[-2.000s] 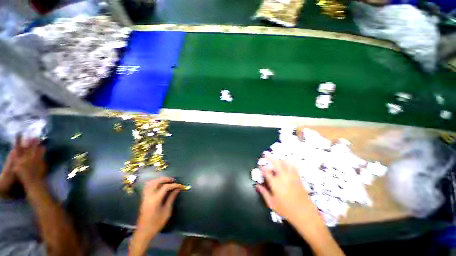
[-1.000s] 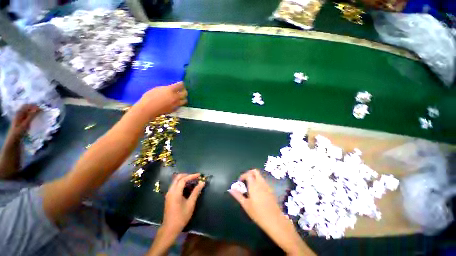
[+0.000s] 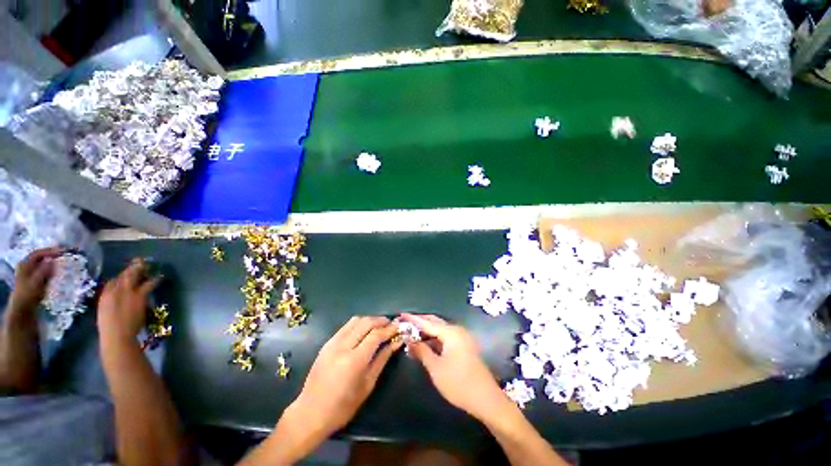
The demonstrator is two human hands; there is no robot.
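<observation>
My left hand and my right hand meet at the near middle of the dark green bench. Their fingertips hold a white housing between them, with a glint of gold at its left side by my left fingertips. Whether the contact is seated in it cannot be told. A loose pile of brass contacts lies to the left of my hands. A large pile of white housings lies to the right, partly on a tan cardboard sheet.
Beyond the bench edge runs a green belt with scattered white pieces. A blue board and a white heap are at left. A co-worker's hands work at far left. A crumpled clear bag lies at right.
My hands have come together, joining the gold piece and the white piece. The co-worker's arm has withdrawn from beside the blue board to the far left. Another white piece shows on the belt near the board.
</observation>
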